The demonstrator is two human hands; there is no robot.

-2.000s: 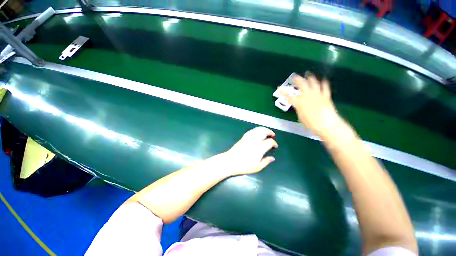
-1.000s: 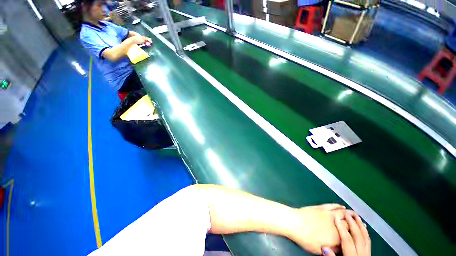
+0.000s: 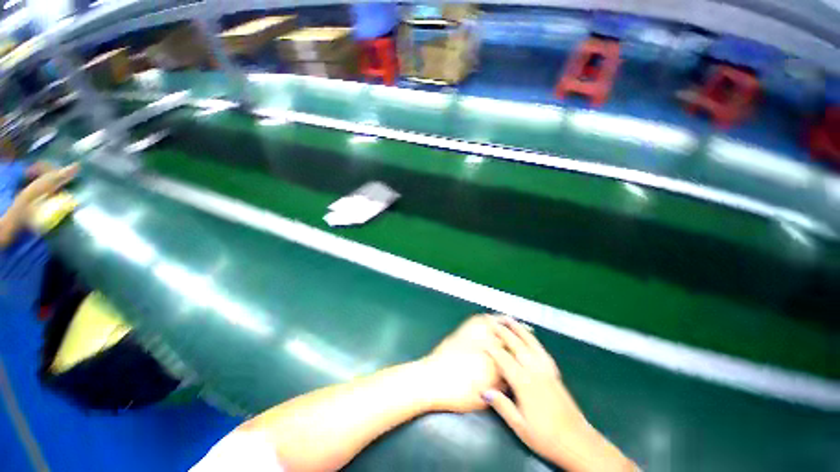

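Note:
A white flat box (image 3: 362,204) lies on the green conveyor belt (image 3: 553,244), ahead and left of my hands; its print is blurred. My left hand (image 3: 465,364) rests on the glossy worktop (image 3: 304,318), beside the pale edge rail (image 3: 414,274). My right hand (image 3: 530,383) lies over the back and fingers of my left hand. No piece shows in either hand. The fingertips of my left hand are partly hidden under my right hand.
Another person's hand (image 3: 41,189) is at the far left by yellow material. A black-lined bin with yellow material (image 3: 90,334) stands below the worktop. Grey metal posts rise at the left. Cartons (image 3: 318,48) and red stools (image 3: 591,71) stand beyond the belt.
My right hand, over the white box two seconds ago, now lies on my left hand. The view has swung, and the box now appears further left. The hands have stayed together since one second ago.

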